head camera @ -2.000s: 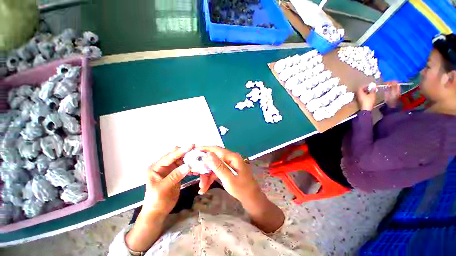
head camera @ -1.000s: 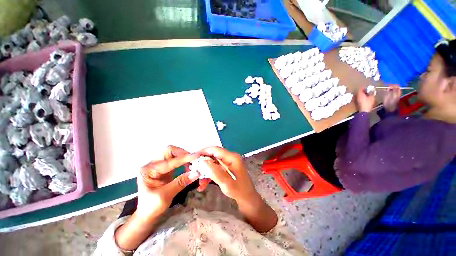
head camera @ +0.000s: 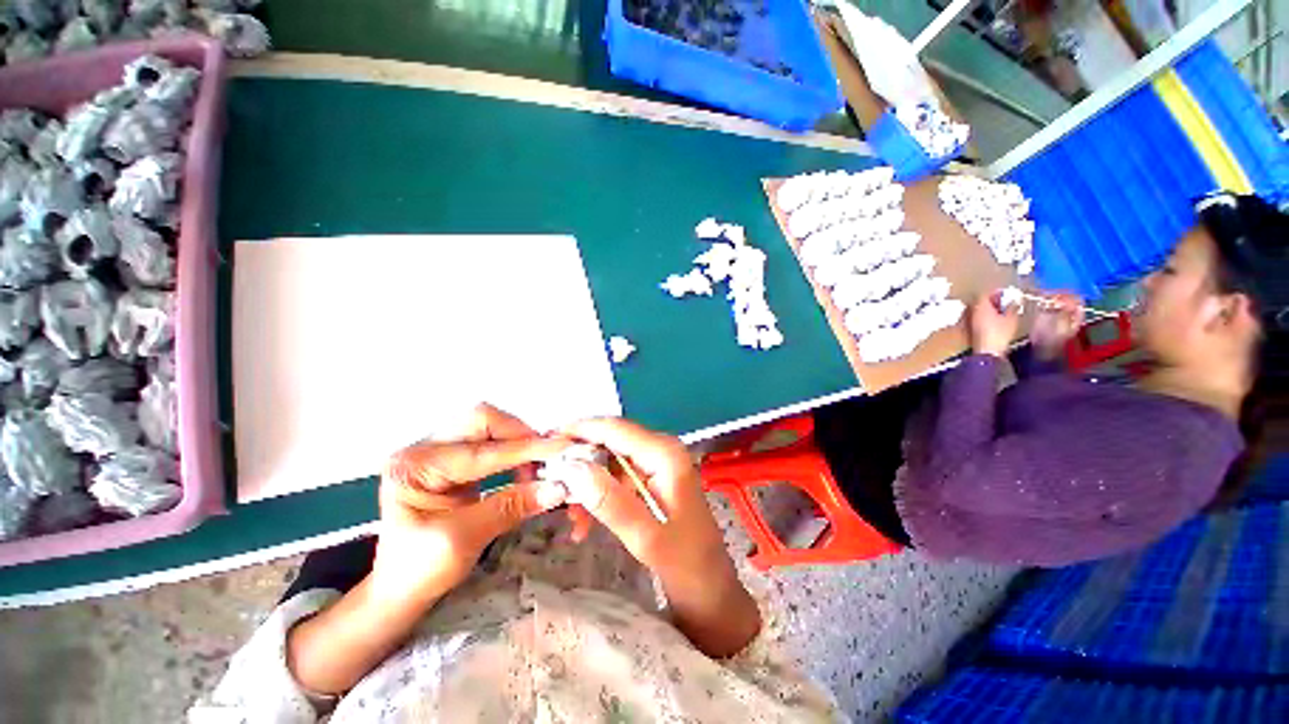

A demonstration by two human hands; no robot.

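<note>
A small white moulded piece point(head camera: 574, 467) is held between the fingertips of both my hands, above the near edge of the white sheet point(head camera: 410, 354). My left hand point(head camera: 460, 495) grips it from the left. My right hand point(head camera: 639, 488) grips it from the right and also holds a thin pale stick point(head camera: 639, 484) that slants down across its fingers. The fingers hide much of the piece. Small white pieces point(head camera: 749, 290) lie in a loose pile on the green surface right of the sheet, with one small piece point(head camera: 621, 348) beside the sheet's edge.
Left: pink tray point(head camera: 209, 283) heaped with grey castings point(head camera: 78, 311). Right: brown board point(head camera: 888, 371) with rowed white pieces point(head camera: 865, 262). Back: blue tray point(head camera: 721, 88) and small blue box point(head camera: 905, 153). A person in purple point(head camera: 1060, 453) sits right, by a red stool point(head camera: 785, 495).
The piece has been turned in my fingertips, its dark hole no longer showing. The stick now shows across my right hand. The view has shifted, and the pink tray is further out at the left.
</note>
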